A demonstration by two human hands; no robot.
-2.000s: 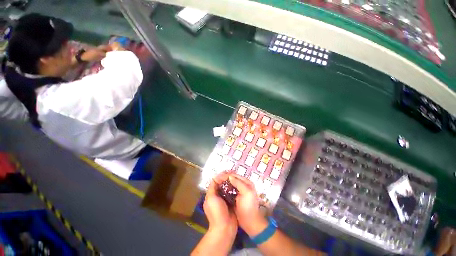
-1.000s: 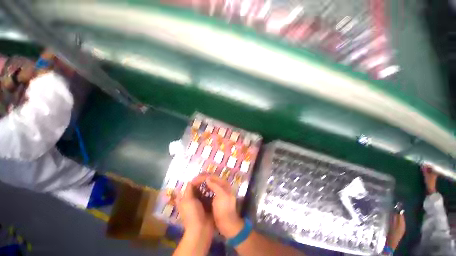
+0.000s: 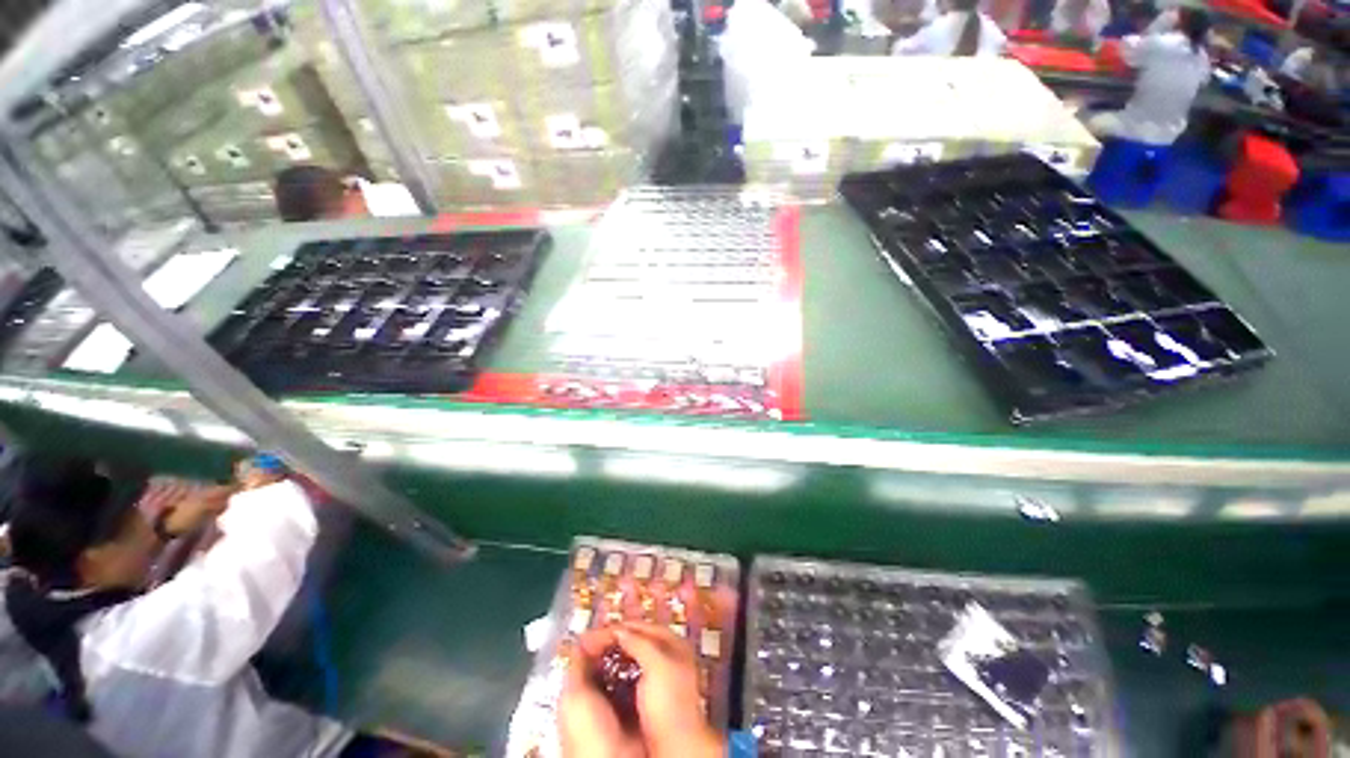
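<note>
My left hand (image 3: 589, 699) and my right hand (image 3: 669, 689) are cupped together at the bottom centre. Between them they hold a small heap of dark shiny parts (image 3: 619, 671). They are over a pinkish tray (image 3: 726, 592) with rows of pale squares and copper-coloured pieces. The hands hide part of the tray. A blue band shows at my right wrist. A clear blister tray (image 3: 761, 592) with rows of small dark parts stands just right of the pink tray, with a white and dark packet (image 3: 995, 663) on it.
A shelf above the bench holds a black compartment tray (image 3: 393, 304) on the left, a clear tray (image 3: 674, 282) over red in the middle and another black tray (image 3: 1059, 282) on the right. A metal post (image 3: 318, 444) slants at the left beside a person in white (image 3: 207, 592). Another hand (image 3: 1285, 733) shows bottom right.
The view has tilted up, so the upper shelf with its trays and the room behind now show. The pink and clear trays sit lower in the picture. My hands remain cupped around the dark parts.
</note>
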